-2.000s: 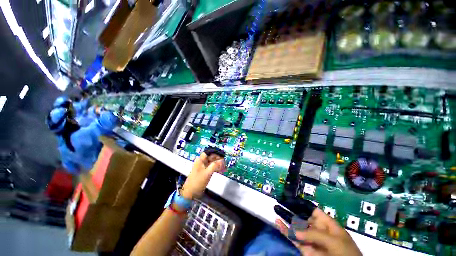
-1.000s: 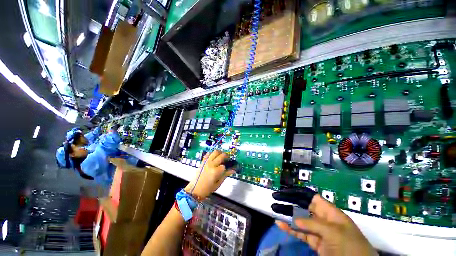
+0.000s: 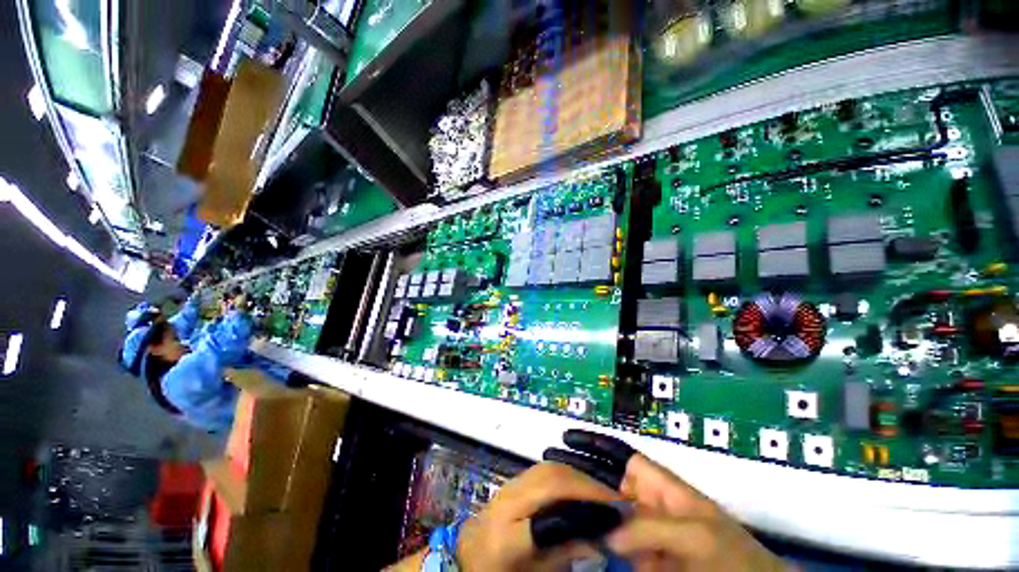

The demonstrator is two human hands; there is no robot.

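Observation:
My left hand (image 3: 531, 516), with a black cover on a fingertip and a light blue band at the wrist, is at the bottom centre. My right hand (image 3: 682, 520), with black-covered fingers, meets it just in front of the conveyor's metal edge. The fingertips come together and overlap; whatever is between them is hidden. Behind them lies a green circuit board (image 3: 559, 374) with grey blocks (image 3: 564, 248). A second green board (image 3: 715, 419) on the right carries grey blocks and a dark red wound toroid (image 3: 779, 330).
The conveyor's pale metal edge (image 3: 469, 419) runs diagonally before the boards. Behind stand a black tray of white-silver parts (image 3: 458, 140) and a cardboard tray (image 3: 564, 112). Clear trays (image 3: 441, 492) lie below left, beside cartons (image 3: 279, 480). A blue-clad person (image 3: 201, 363) is at far left.
My left hand has drawn back from the near edge of the middle board to meet my right hand. The grey block seen earlier in my right fingers is now hidden. The view has shifted slightly.

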